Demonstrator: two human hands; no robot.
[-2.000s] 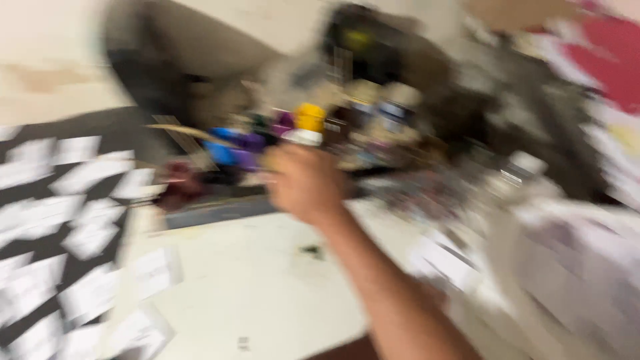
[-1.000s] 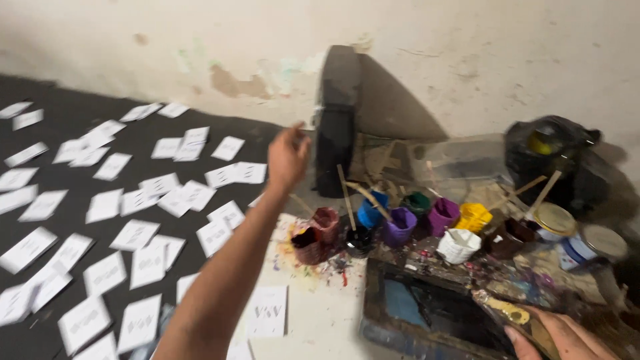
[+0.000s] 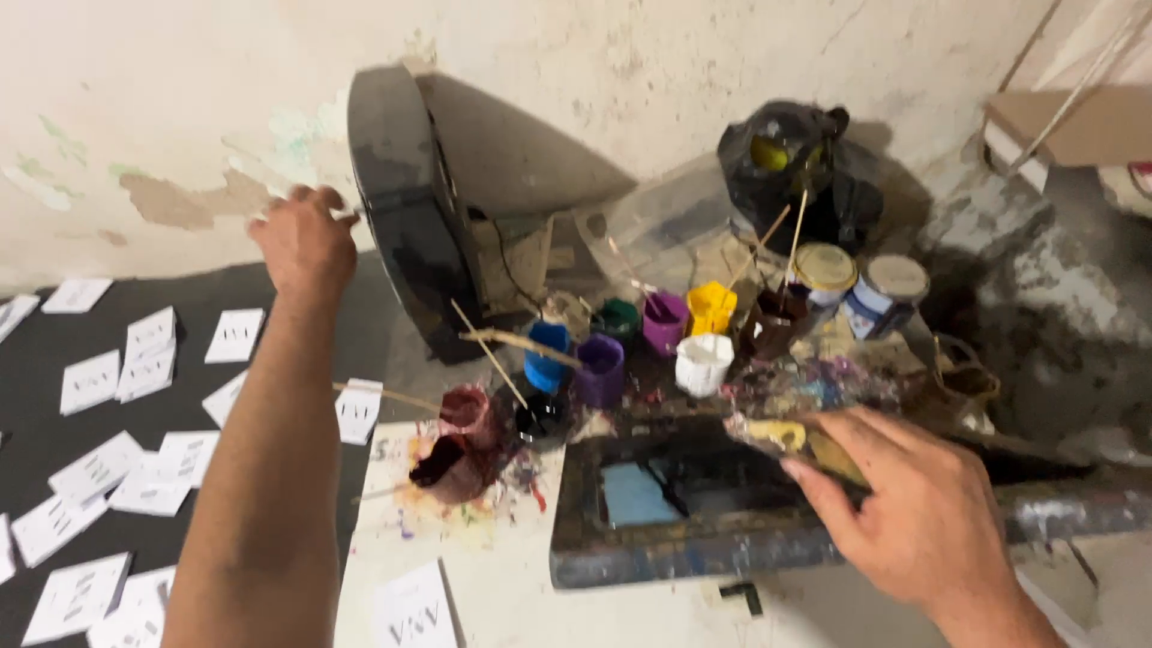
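My left hand (image 3: pixel 310 238) is raised beside the edge of a black fan-like appliance (image 3: pixel 405 207), fingers curled; whether it touches or grips part of it is unclear. My right hand (image 3: pixel 900 495) holds a paint-stained squeegee (image 3: pixel 810 445) over a screen-printing frame (image 3: pixel 688 549). Dark ink lies on the mesh, with a light blue patch (image 3: pixel 639 493) showing at its left. Behind the frame stand cups of ink: purple (image 3: pixel 601 371), blue (image 3: pixel 546 355), white (image 3: pixel 704 363), yellow (image 3: pixel 712 309) and several more, some with wooden sticks.
Printed white cards (image 3: pixel 90 382) lie scattered over a black surface at the left. One card (image 3: pixel 416 607) rests on the white tabletop below the cups. Lidded tins (image 3: pixel 823 273) and a black plastic bag (image 3: pixel 792 171) stand at the back by the wall.
The view has shifted right since a second ago. My left hand was near the black appliance then too, and my right hand was on the squeegee at the frame.
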